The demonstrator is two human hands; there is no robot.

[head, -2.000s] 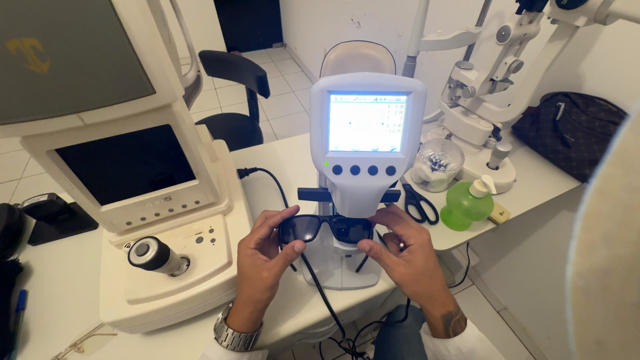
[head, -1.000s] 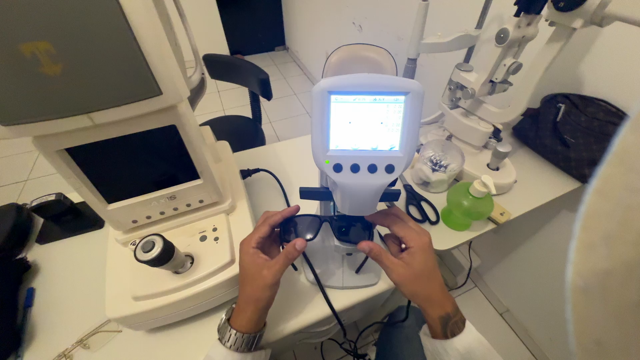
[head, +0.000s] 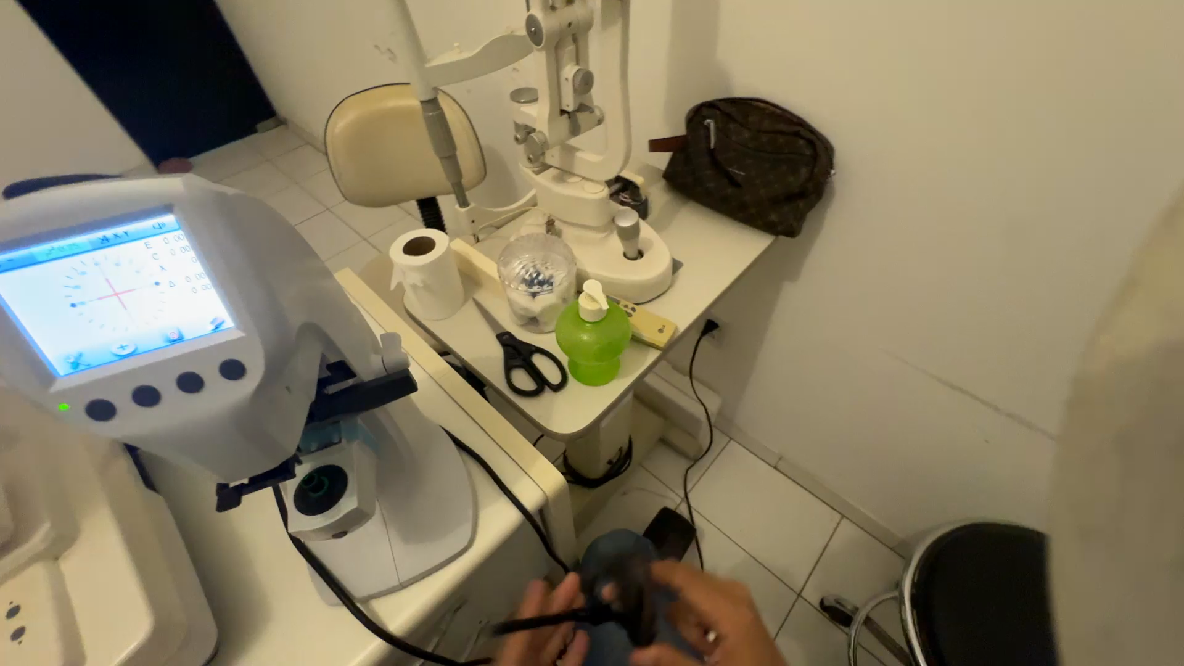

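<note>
Dark glasses (head: 634,592), blurred, are held low in the view, beside the desk and in front of the floor. My right hand (head: 717,615) grips them from the right. On their left side is my left hand (head: 546,624), its fingers near a dark temple arm; whether it grips them is too blurred to tell. A digital lensmeter (head: 268,324) with a lit screen stands on the desk to the left, its lens support (head: 322,488) bare of glasses.
Black-handled scissors (head: 529,363), a green pump bottle (head: 594,338), a clear container (head: 538,282) and a paper roll (head: 427,276) stand on the side table beside a slit lamp (head: 601,231). A dark bag (head: 754,166) lies behind. A black stool (head: 980,592) is at lower right; cables hang below.
The glasses have left the front of the lensmeter and are now beside the desk, with my hands moved along. The view has swung to the right.
</note>
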